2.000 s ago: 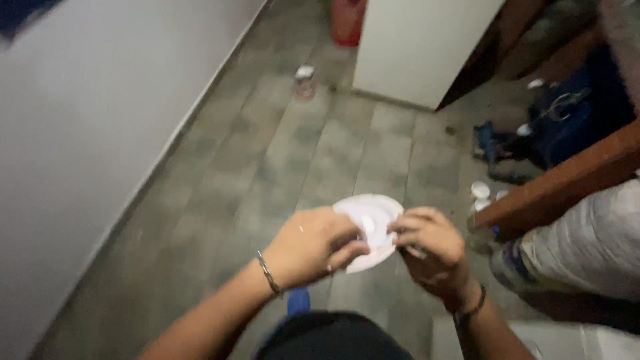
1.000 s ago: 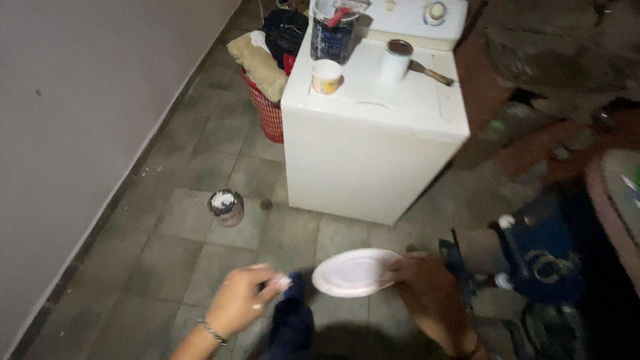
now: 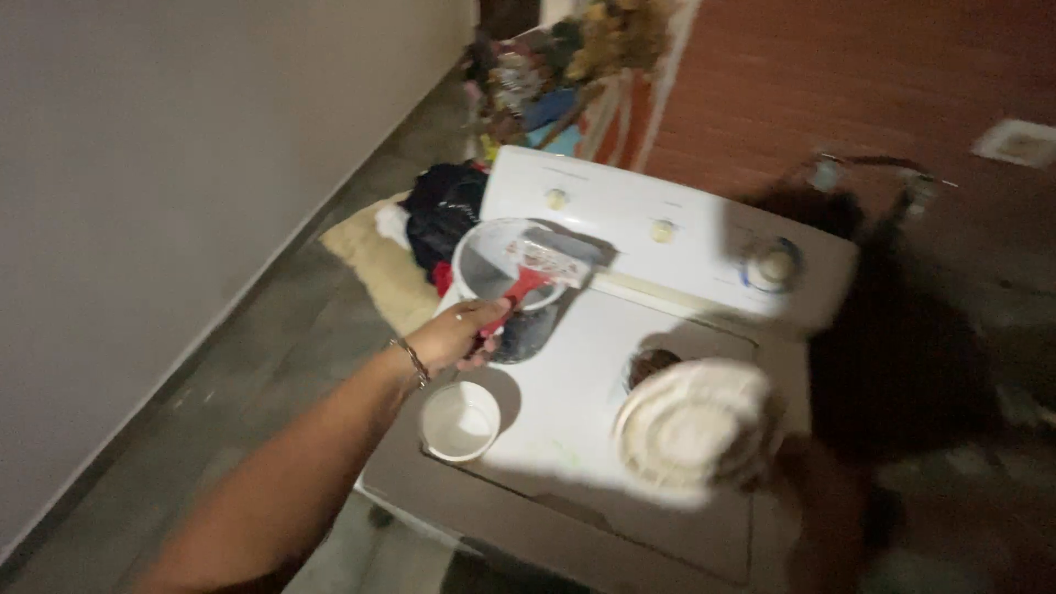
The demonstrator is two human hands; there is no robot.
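My left hand point(image 3: 470, 334) grips the red handle of a wide putty knife point(image 3: 544, 266), whose smeared blade lies over the rim of a dark bucket point(image 3: 528, 330). The bucket stands on the lid of a white top-loading washing machine point(image 3: 561, 404). Near my left wrist is an open white tub point(image 3: 460, 422). At the right, my right hand point(image 3: 796, 466), blurred and in shadow, holds a round pale lid point(image 3: 693, 425) with whitish residue on it. Behind that lid, a can with a dark opening point(image 3: 652, 367) is partly covered.
The machine's control panel point(image 3: 660, 223) with knobs rises at the back. Left of it lie a beige cloth point(image 3: 379, 264) and dark clothes point(image 3: 445, 206). A grey wall point(image 3: 206, 124) runs along the left. Taps point(image 3: 874, 169) are on the reddish wall at the right.
The view has moved to the washing machine. My left hand, away from the lid a second ago, has taken hold of the putty knife at the bucket. My right hand still holds the lid.
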